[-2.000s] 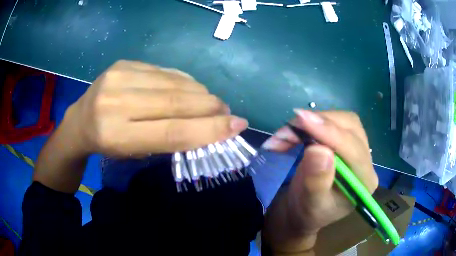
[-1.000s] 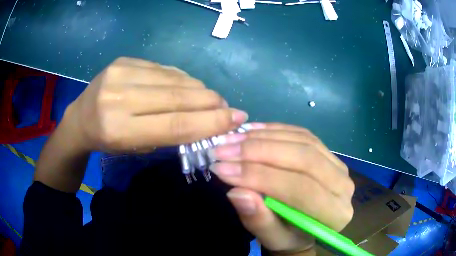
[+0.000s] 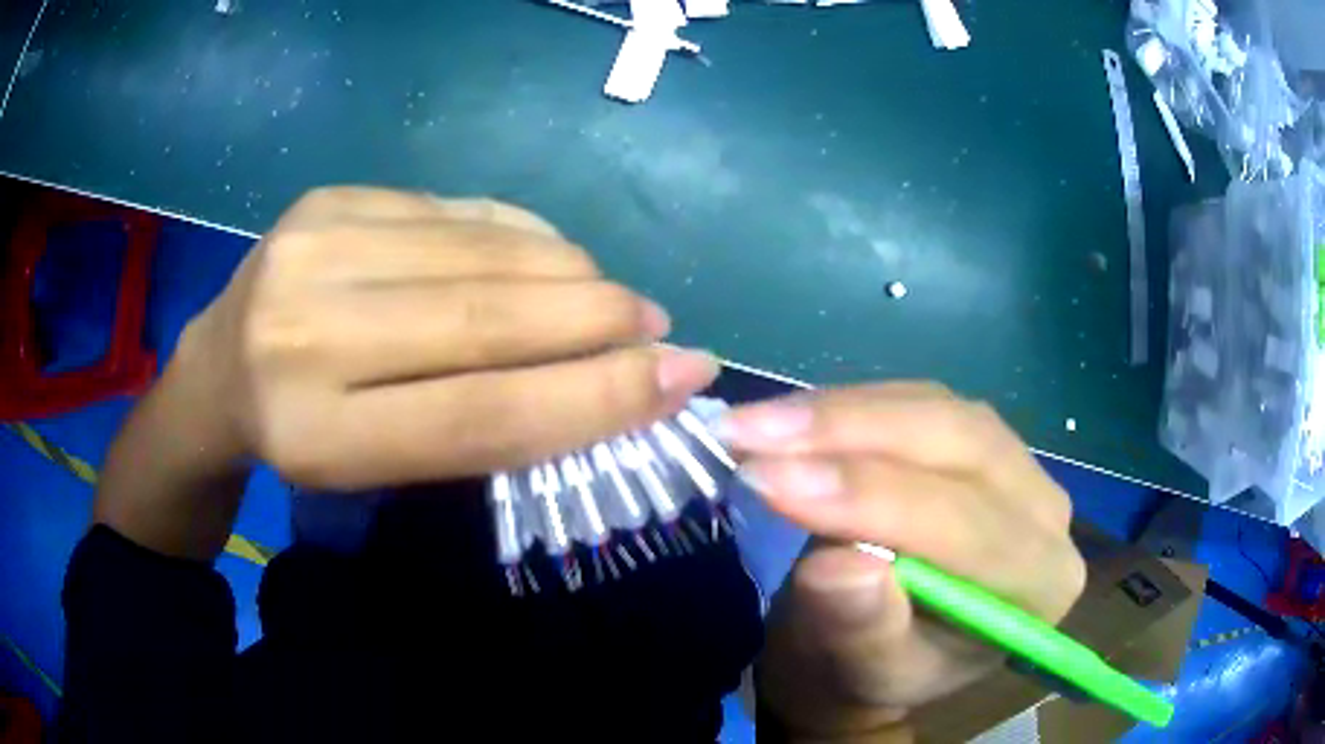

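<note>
My left hand [image 3: 436, 334] holds a fanned bunch of workpieces [image 3: 596, 502] over the near edge of the green mat. Their white and clear stems stick out below the fingers in a row, with thin dark ends pointing down. My right hand [image 3: 916, 538] holds a bright green knife-like tool [image 3: 1032, 632] between thumb and palm, its handle slanting down to the right. The tool's tip is hidden by the fingers. The right index and middle fingertips are at the right end of the bunch.
White tabbed pieces [image 3: 637, 61] lie at the far edge of the green mat [image 3: 814, 189]. A steel strip [image 3: 1129, 204], a lidded clear box [image 3: 1235, 342] and clear plastic bags [image 3: 1235, 73] are at right. A red stool [image 3: 134, 313] and cardboard box [image 3: 1126, 581] are below.
My right hand has moved right from over the bunch, uncovering more stems. Two seconds ago it was apart from the bunch. My left hand keeps its hold and has dropped slightly.
</note>
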